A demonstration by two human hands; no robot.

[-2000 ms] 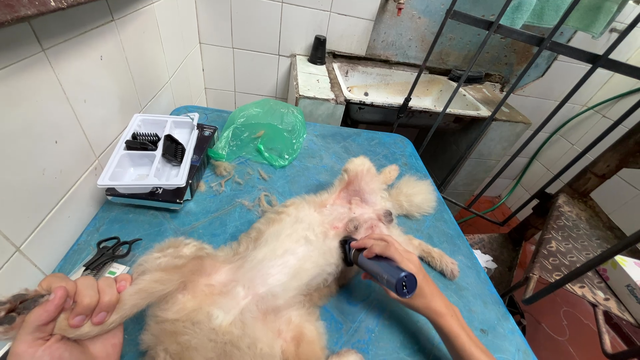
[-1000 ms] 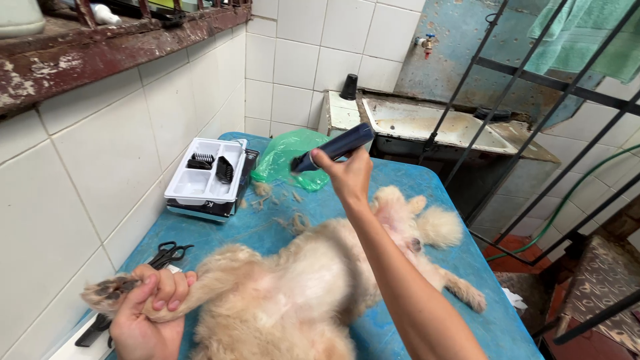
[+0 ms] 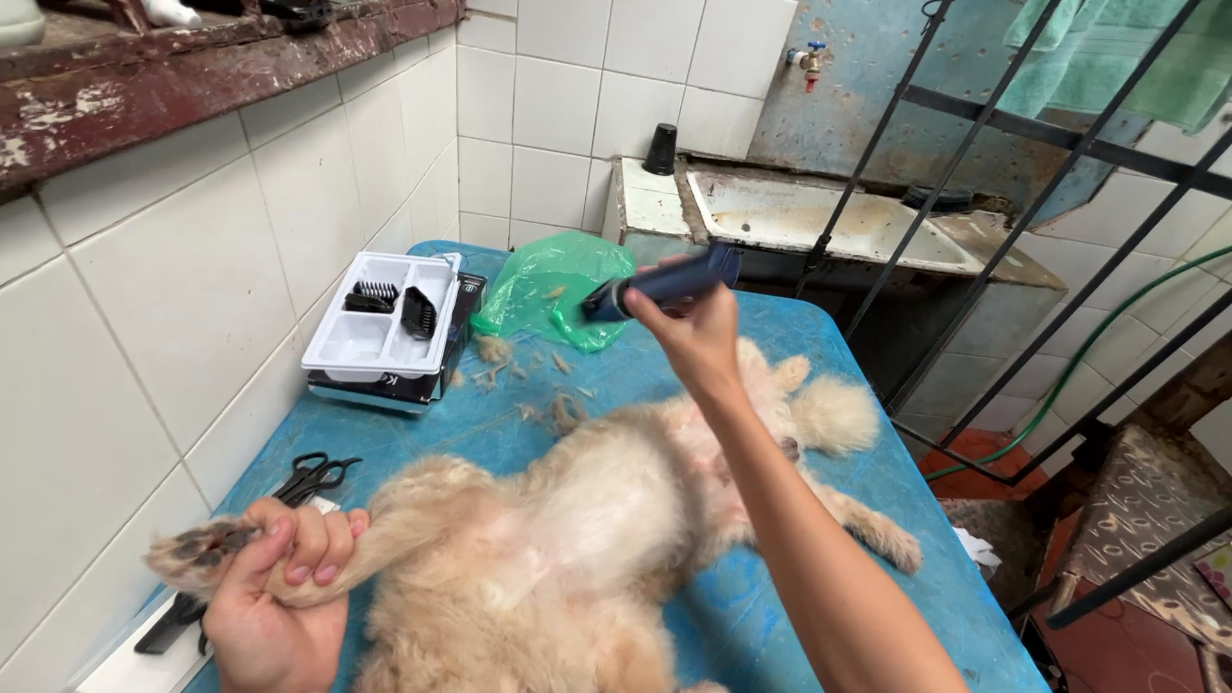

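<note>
A cream-coloured curly-haired dog (image 3: 577, 520) lies belly up on a blue-covered table (image 3: 462, 423). My left hand (image 3: 289, 597) is closed around one of its legs, just below the paw (image 3: 207, 553). My right hand (image 3: 688, 322) holds a dark blue hair clipper (image 3: 664, 282) in the air above the table, its black head pointing left, near a green plastic bag (image 3: 549, 279). Tufts of cut hair (image 3: 563, 412) lie between bag and dog. Black scissors (image 3: 313, 476) lie beyond my left hand. The dog's head is not in view.
A white tray (image 3: 385, 358) with black clipper guard combs sits on a black box (image 3: 443, 371) by the tiled wall. Behind the table stand a stained sink (image 3: 837, 217) and a black cup (image 3: 660, 149). Black metal bars (image 3: 972, 125) cross the right side.
My right hand has lifted the clipper from the dog's rear belly to above the table near the green bag. My left hand still holds the leg. The view has shifted.
</note>
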